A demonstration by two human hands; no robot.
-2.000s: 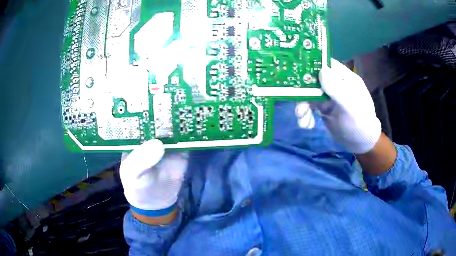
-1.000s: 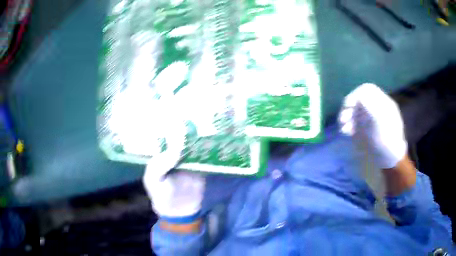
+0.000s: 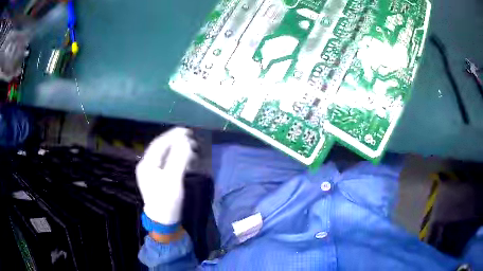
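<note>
A large green circuit board (image 3: pixel 318 69) lies tilted on the blue-green bench mat, solder side up, with silvery pads and white border lines. Its stepped near corner juts over the mat's front edge above my lap. My left hand (image 3: pixel 167 169), in a white knit glove with a blue band at the cuff, is left of the board's near edge and apart from it. Its fingers are curled, and I see nothing in them. My right hand is not in view.
A black slim tool (image 3: pixel 451 79) and a small pale-tipped tool (image 3: pixel 473 69) lie right of the board. Wires and small parts (image 3: pixel 71 47) are at the back left. Black trays (image 3: pixel 74 211) stand in rows at lower left. A blue sleeve shows at the left edge.
My left hand has let go of the board and moved left. My right hand has left the picture. The board appears turned and farther right, and the camera view has shifted.
</note>
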